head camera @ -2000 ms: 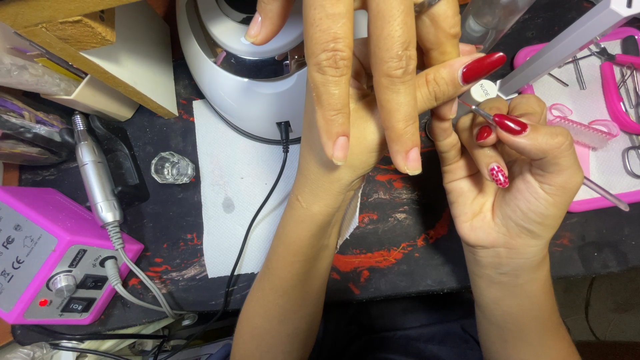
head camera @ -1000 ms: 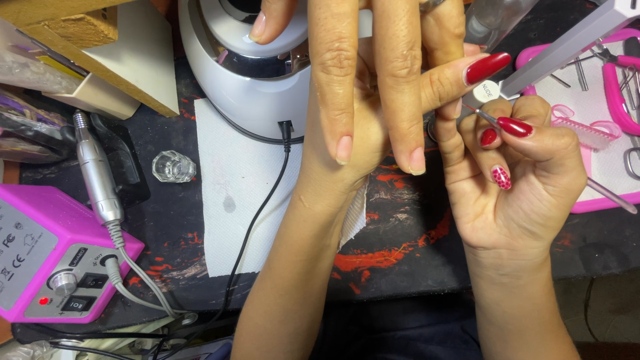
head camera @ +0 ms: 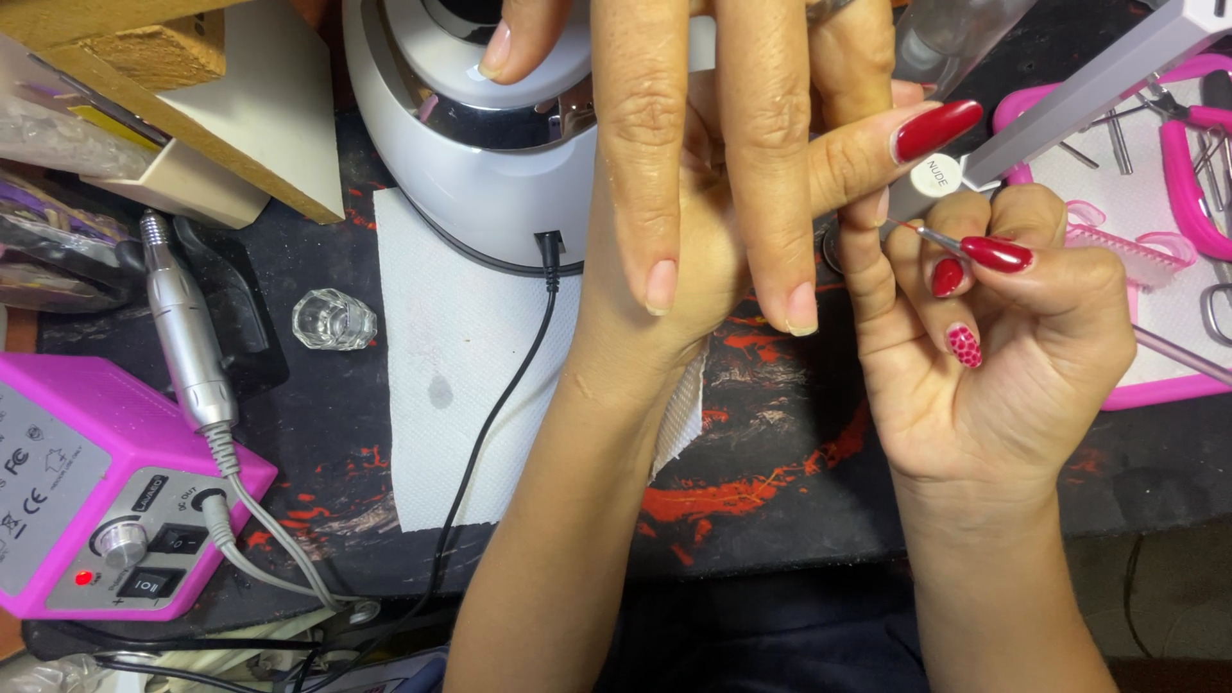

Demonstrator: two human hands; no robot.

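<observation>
My left hand (head camera: 693, 241) lies under another person's hand (head camera: 712, 125), partly hidden by it, and holds its fingers; my thumb with a long red nail reaches out to the right. Between the thumb and fingers of my right hand (head camera: 1001, 346) is a thin nail art brush (head camera: 948, 241), its handle running down to the right. The brush's fine tip is at the nail of one of the other person's fingers. Just beyond stands a bottle with a round white cap (head camera: 936, 175) that bears writing.
A white nail lamp (head camera: 472, 183) stands behind, its black cable (head camera: 500, 414) crossing a paper towel (head camera: 433, 337). At left are a glass dappen dish (head camera: 334, 320), a silver nail drill handpiece (head camera: 188, 327) and its pink control unit (head camera: 125, 481). A pink-rimmed tray (head camera: 1155, 393) holds metal tools.
</observation>
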